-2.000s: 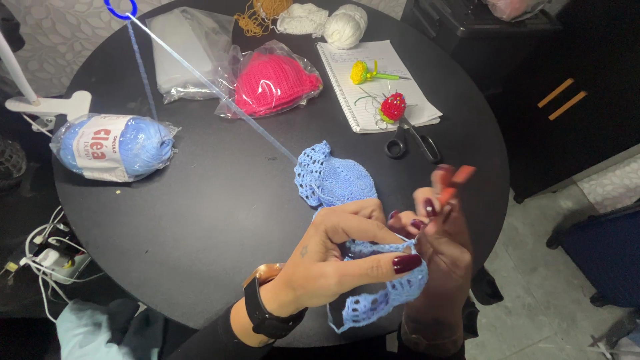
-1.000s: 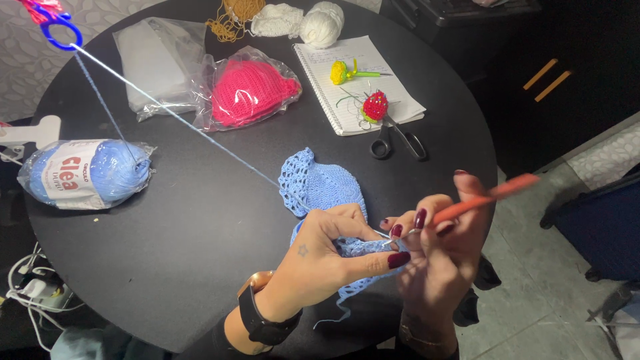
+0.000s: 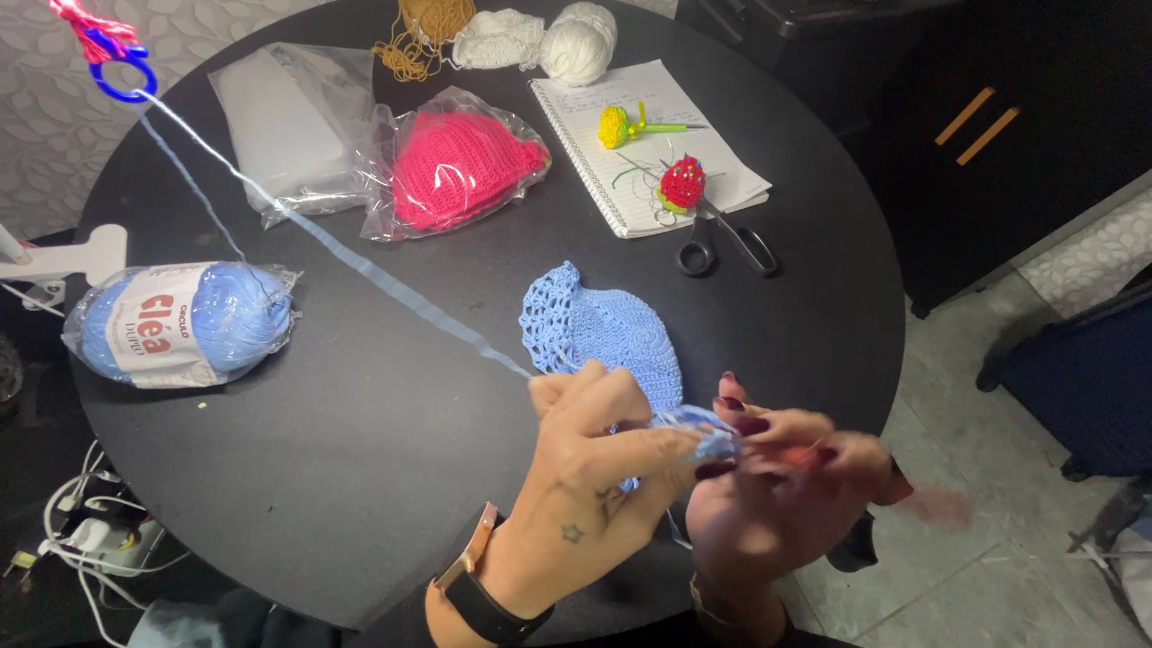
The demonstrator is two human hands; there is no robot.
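Note:
My left hand (image 3: 598, 468), with a watch at its wrist, pinches light blue crochet work (image 3: 711, 432) near the table's front edge. Blurred by motion, my right hand (image 3: 783, 486) holds a crochet hook with an orange-red handle (image 3: 931, 504) against that work. From the left hand a light blue strand of yarn (image 3: 405, 297) runs up to a blue ring (image 3: 123, 76) at the upper left, then down to a wrapped blue yarn skein (image 3: 180, 324). Just beyond the hands lies a blue crocheted piece with a lacy edge (image 3: 621, 337); its lower part is hidden behind them.
Bagged pink crochet work (image 3: 463, 171) lies beside a clear plastic bag (image 3: 297, 126). Black-handled scissors (image 3: 733, 243), a red crocheted strawberry (image 3: 682, 183) and a yellow crocheted flower (image 3: 616, 127) rest on or by a spiral notebook (image 3: 585, 162). White yarn (image 3: 579, 43) stands behind, on the round black table (image 3: 360, 504).
The hook in my right hand has swung from pointing up and right to lying lower, and that hand has turned. My left hand keeps hold of the blue work.

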